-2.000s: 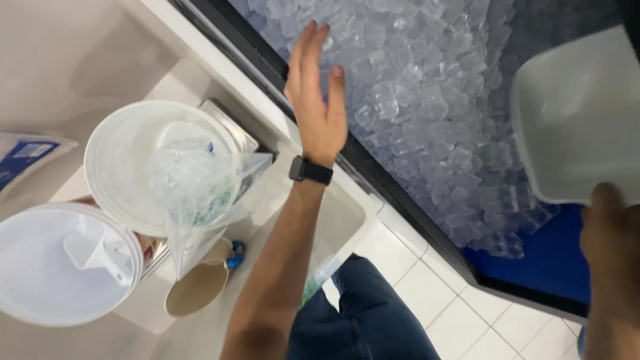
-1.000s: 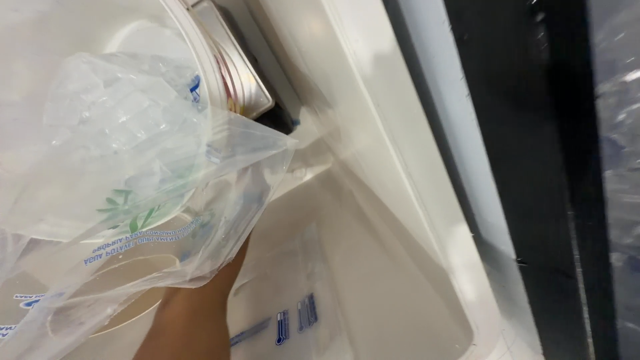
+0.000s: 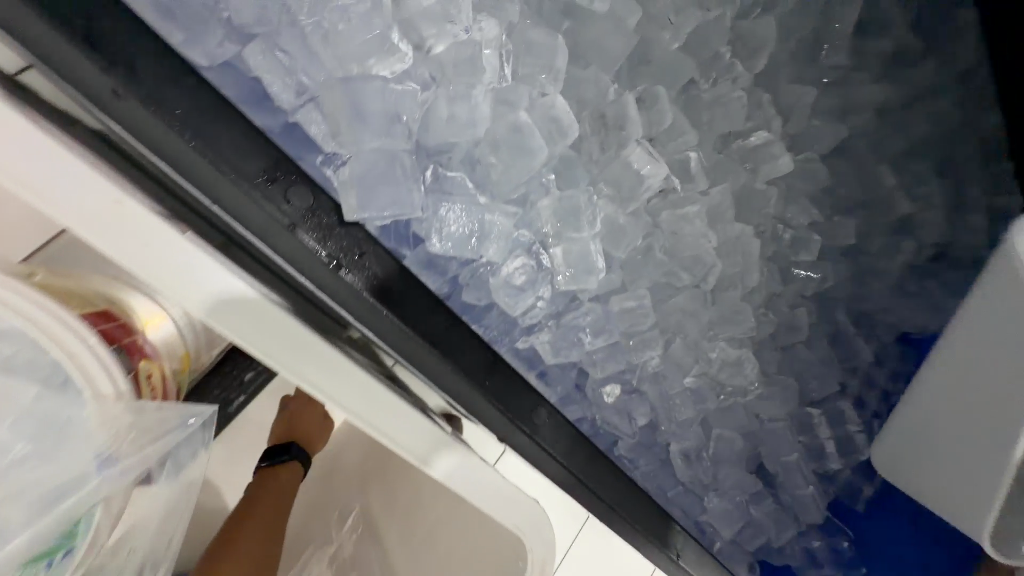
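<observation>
My left hand (image 3: 302, 420), with a black watch on the wrist, is at the inner side of a white tub (image 3: 352, 428); its fingers are partly hidden, and whether it grips anything cannot be told. A clear plastic bag (image 3: 160, 480) spreads over a white bucket (image 3: 56, 320) left of that hand. At the lower right edge only a sliver of my right hand (image 3: 990, 563) shows, against a tilted white plastic container (image 3: 952, 400). This container is over the right side of a blue-lined bin, beside a heap of ice cubes (image 3: 560, 224).
The bin's black rim (image 3: 384, 288) runs diagonally between the ice and the white tub. A round container with a red and yellow label (image 3: 132, 344) stands beside the bucket. White floor tiles (image 3: 572, 528) show below the rim.
The view has swung from the bucket and bag back to the ice. My left hand, at the bag one second ago, is now at the tub's side. The white container shows again at right.
</observation>
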